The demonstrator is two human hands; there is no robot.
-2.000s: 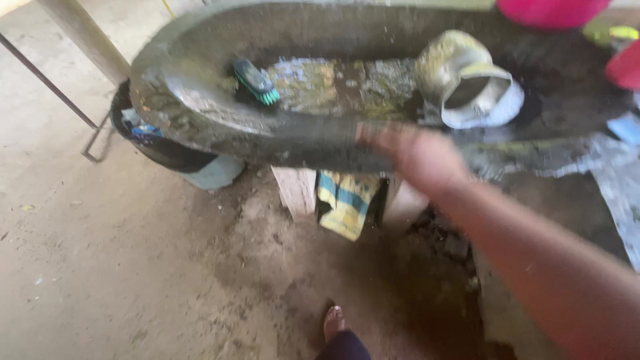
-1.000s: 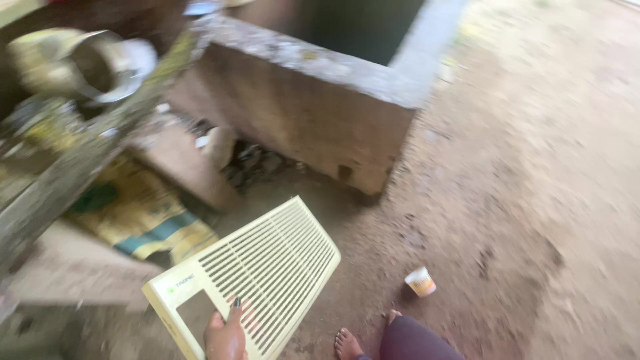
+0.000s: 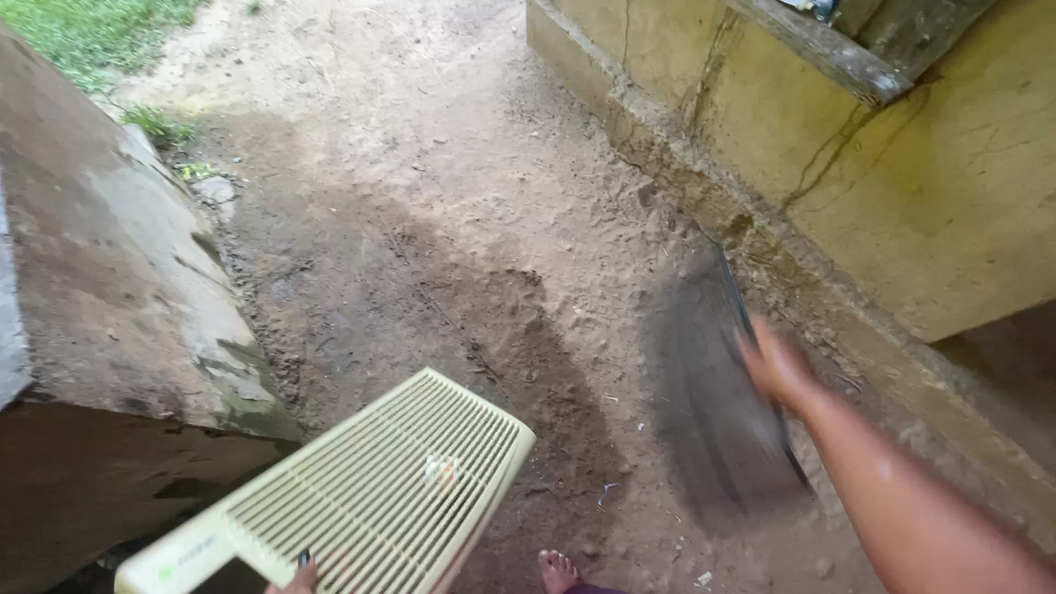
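My left hand (image 3: 295,576), at the bottom edge, holds a cream plastic louvered grille (image 3: 371,487), like an air conditioner's front panel, through its rectangular opening. The grille is tilted above the dirt floor, and a small pale cup shows through its slats. On the right, my right hand (image 3: 774,363) grips the edge of a dark, thin, framed panel (image 3: 718,396), perhaps a mesh filter; motion blurs both. The panel hangs over the ground beside the wall, apart from the grille.
A yellow cracked wall (image 3: 866,190) with a raised concrete footing (image 3: 742,206) runs along the right, a weathered wooden ledge (image 3: 825,54) above it. A concrete block structure (image 3: 124,247) stands at left. Grass (image 3: 99,33) grows at top left. My bare foot (image 3: 558,569) is at the bottom.
The view has swung away from the stone basin and tank. The grille is in my left hand both one second ago and now. My right hand, out of view then, now holds the dark panel.
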